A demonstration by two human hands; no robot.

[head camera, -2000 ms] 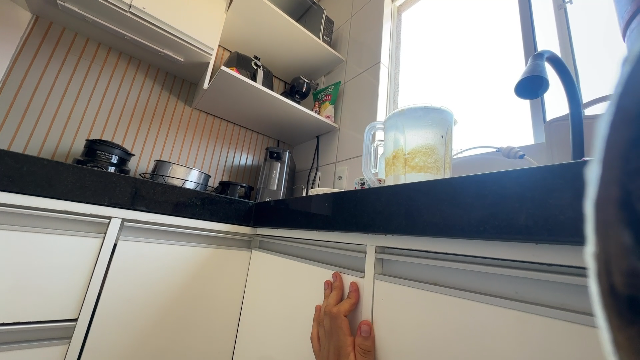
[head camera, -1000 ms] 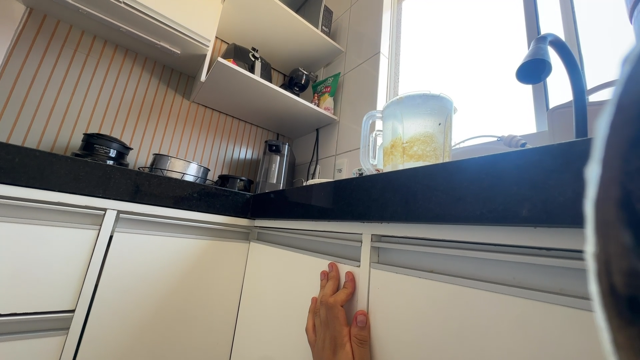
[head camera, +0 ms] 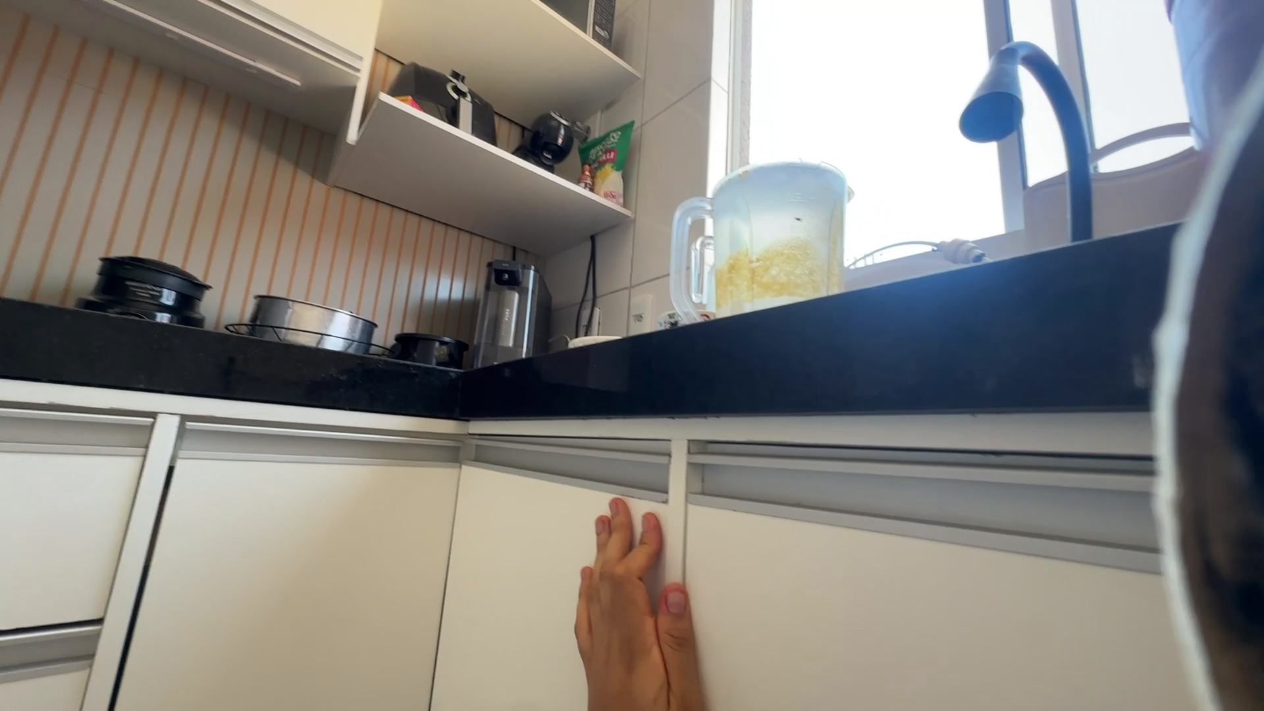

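My left hand (head camera: 627, 632) rests with its palm side on a white cabinet door (head camera: 523, 573) below the counter, just under the grey recessed handle strip (head camera: 573, 472). Its fingers point up and are slightly apart, with the thumb on the right, over the edge between this door and its right-hand neighbour (head camera: 889, 612). Nothing is held in it. My right hand is out of view. Above, a clear blender jug (head camera: 780, 242) with yellowish contents stands on the black stone countertop (head camera: 820, 360).
A dark curved faucet (head camera: 1076, 148) rises at the right. A metal pan (head camera: 311, 324), black cookware (head camera: 148, 288) and an upright appliance (head camera: 512, 311) stand along the counter. An open shelf (head camera: 484, 178) holds an air fryer (head camera: 444, 99). A large blurred dark object (head camera: 1224, 444) fills the right edge.
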